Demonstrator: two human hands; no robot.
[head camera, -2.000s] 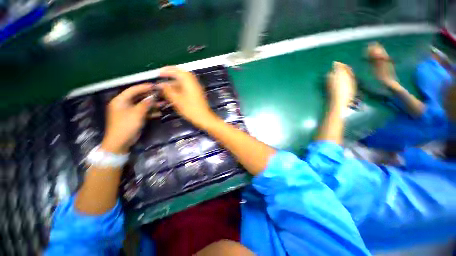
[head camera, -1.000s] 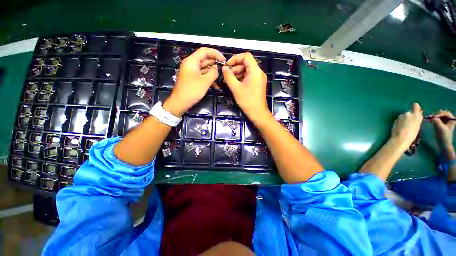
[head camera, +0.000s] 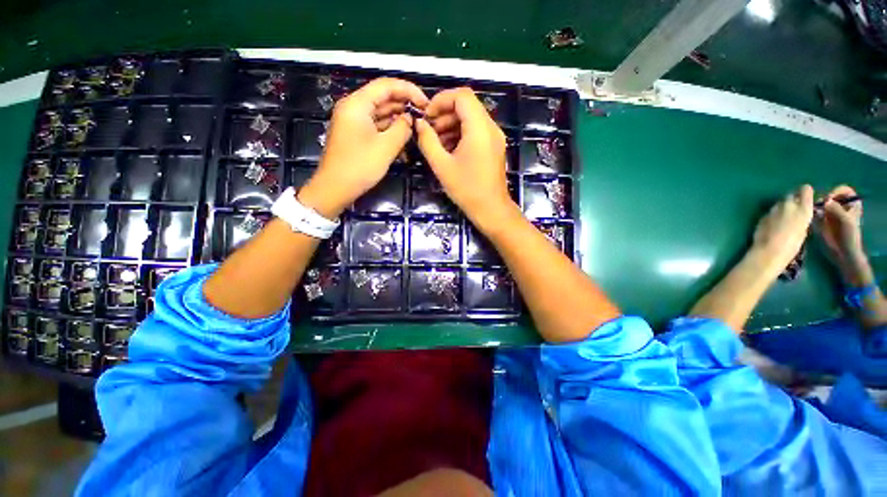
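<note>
My left hand (head camera: 362, 141) and my right hand (head camera: 465, 146) meet at the fingertips over the upper middle of the near blister tray (head camera: 413, 315). Together they pinch a small dark sub-assembly (head camera: 415, 112); the fingers hide most of it. I wear a white band on my left wrist. The near tray is black and shiny, with silvery and reddish pieces lying in its square pockets. The left blister tray (head camera: 119, 178) holds rows of brassy framed units on its left side and near edge; several of its pockets are empty.
A white rail (head camera: 486, 75) and grey post (head camera: 671, 47) stand beyond the trays. A small brown-silver unit (head camera: 563, 38) lies on green past the rail. At right, another person's hands (head camera: 786, 228) hold a dark thin tool. A dark tray (head camera: 78, 413) shows at lower left.
After the early blur, the view is clear and has shifted slightly. My hands stay together at the fingertips over the near tray, still pinching a small part.
</note>
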